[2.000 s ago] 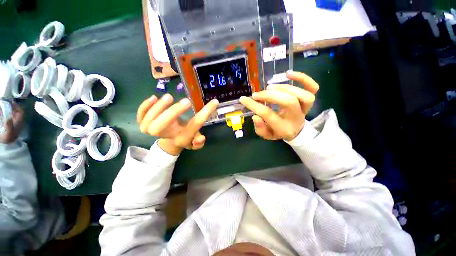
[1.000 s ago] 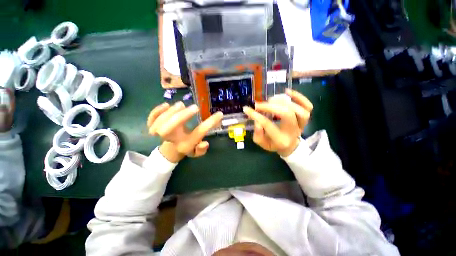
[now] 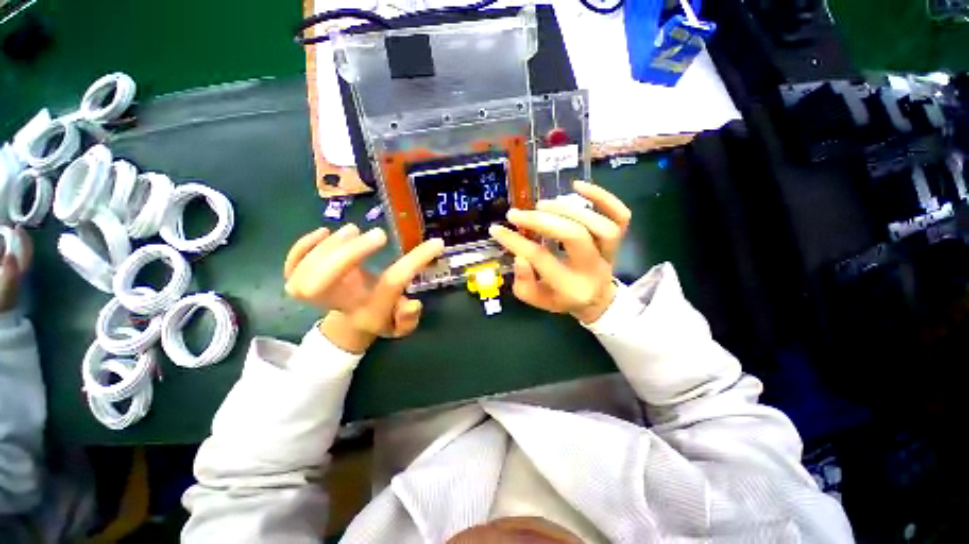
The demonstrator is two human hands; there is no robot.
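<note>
A black square display unit [image 3: 463, 200] sits in the orange-red nest [image 3: 400, 202] of the clear acrylic test fixture [image 3: 446, 117]. It glows with white-blue digits, "21.6" at the left and a smaller number at the right. My left hand [image 3: 356, 285] is bare, with fingers spread and the index fingertip at the display's lower left corner. My right hand [image 3: 565, 253] is bare, its fingertips at the display's lower right edge. Neither hand holds anything. A yellow connector [image 3: 485, 281] with a white tip is at the fixture's near edge.
Several white coiled cables [image 3: 197, 329] lie at the left, near another person's hand [image 3: 11, 271]. A blue carton [image 3: 667, 43] and white paper on a board [image 3: 611, 145] are behind the fixture. A red round button [image 3: 558, 137] is on its right. Black pieces [image 3: 903, 175] lie far right.
The smaller number on the display has changed. The view has shifted, showing more of the fixture's far side and the blue carton. Both hands stay at the display's lower edge.
</note>
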